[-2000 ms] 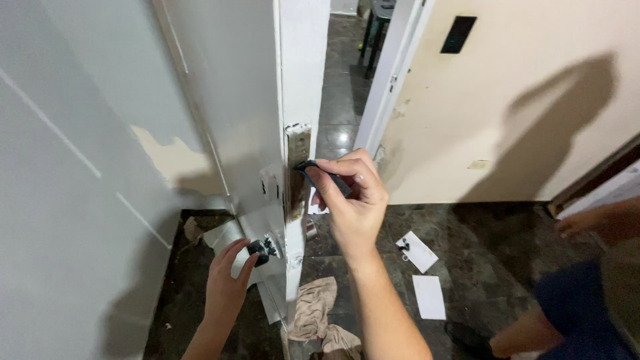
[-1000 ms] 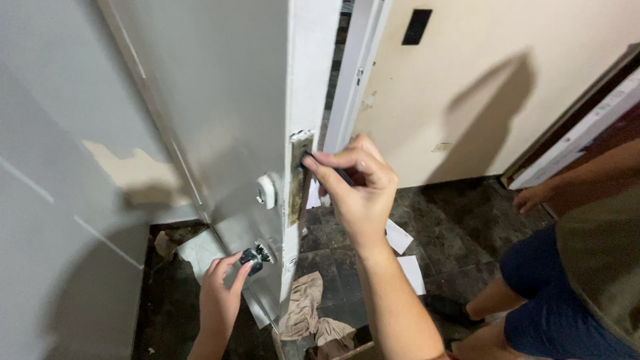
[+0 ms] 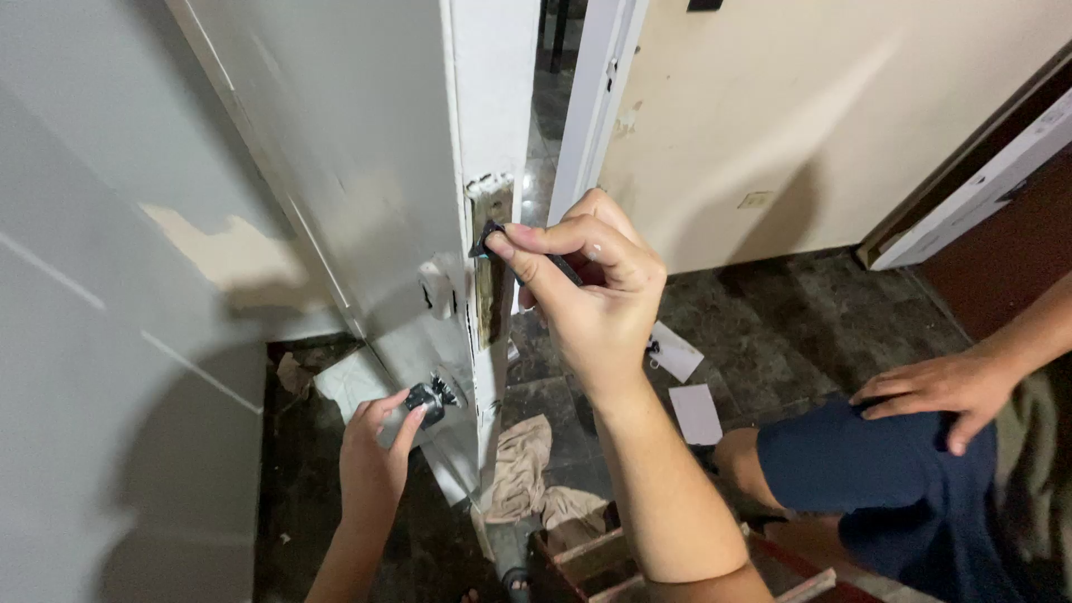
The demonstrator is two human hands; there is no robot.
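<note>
A grey door [image 3: 368, 126] stands with its white edge toward me. My right hand [image 3: 586, 285] pinches a small dark tool [image 3: 487, 239] between thumb and fingers, its tip at the worn lock recess [image 3: 494, 293] in the door edge. What kind of tool it is I cannot tell, as my fingers cover most of it. My left hand [image 3: 381, 435] is closed around a black round knob [image 3: 425, 405] on the door's face, beside a ragged hole. Above the knob, a pale oval plate with dark slots [image 3: 437, 289] sits on the same face.
At the right a person in blue shorts [image 3: 846, 456] rests a hand [image 3: 946, 394] on the thigh. Beige cloths [image 3: 523, 469] and white papers [image 3: 695, 414] lie on the dark tiled floor. A wooden frame or box [image 3: 586, 561] stands at the bottom, below my right forearm.
The view has shifted. My right hand stays at the lock recess and my left hand stays at the black knob. The other person's hand now lies on the thigh.
</note>
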